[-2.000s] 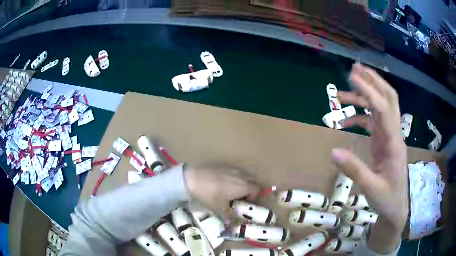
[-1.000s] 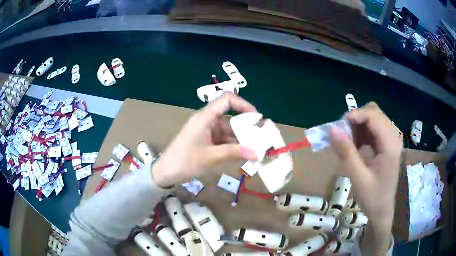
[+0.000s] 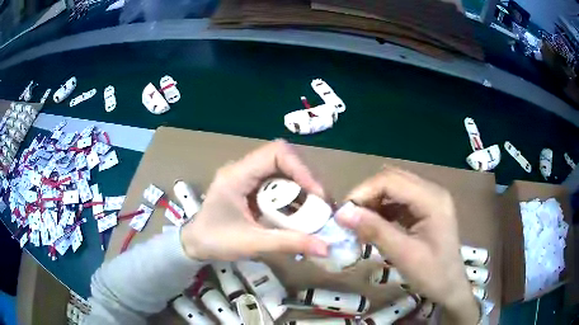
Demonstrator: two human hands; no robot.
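Observation:
My left hand [image 3: 254, 209] holds a white car body [image 3: 293, 204] with dark window bands above the cardboard sheet. My right hand [image 3: 406, 222] pinches a white-silver tag [image 3: 339, 235] against the near right end of the car body, with thumb and fingertips. No red strip shows between car and tag. Several closed white car bodies [image 3: 333, 299] lie on the cardboard below the hands, partly hidden by them. A few tags with red strips [image 3: 141, 216] lie to the left of them.
A heap of tags and red strips [image 3: 63, 184] is at left. The dark green belt [image 3: 241, 82] carries scattered white car parts [image 3: 311, 119]. An open box [image 3: 508, 254] at right holds white pieces [image 3: 544, 244]. Stacked cardboard [image 3: 355, 22] lies beyond the belt.
The car body is now closed-looking and turned over in my left hand. My right hand has brought the tag down and in against it. Belt parts have shifted right.

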